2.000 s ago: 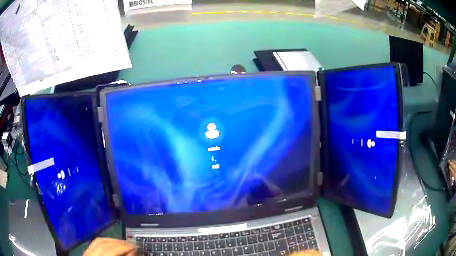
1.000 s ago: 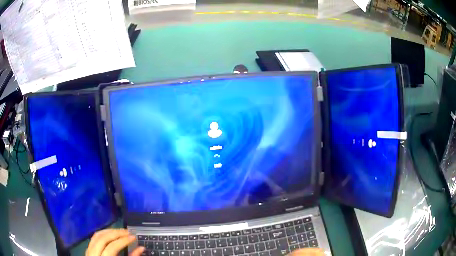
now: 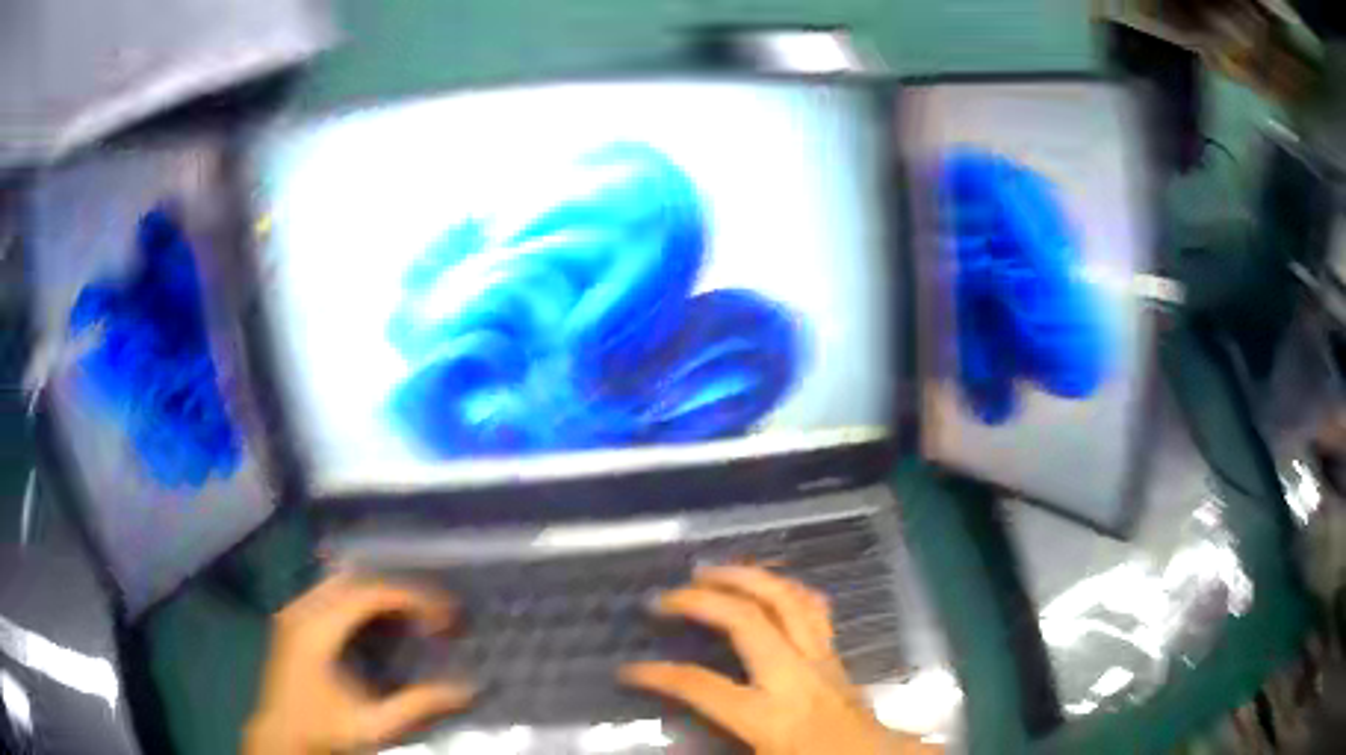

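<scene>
The main screen [image 3: 576, 295] shows a blue swirl on a pale background, above the dark keyboard [image 3: 554, 627]. The left side screen [image 3: 155, 354] and the right side screen [image 3: 1033, 295] show the swirl turned sideways. My left hand [image 3: 354, 671] is over the left end of the keyboard, fingers apart and curved. My right hand [image 3: 760, 656] is over the right half of the keyboard, thumb and fingers apart. Both hands are bare and hold nothing. The picture is blurred, so key contact cannot be told.
Shiny film-wrapped slabs lie at the right [image 3: 1151, 590] and the lower left [image 3: 59, 664]. White paper [image 3: 148, 59] is behind the left side screen. A dark and white object [image 3: 797, 52] lies behind the main screen. A dark cable runs at the right.
The screens have changed from the blue sign-in picture to the pale background with a swirl. Both hands have come further into view over the keyboard. The view has tilted down.
</scene>
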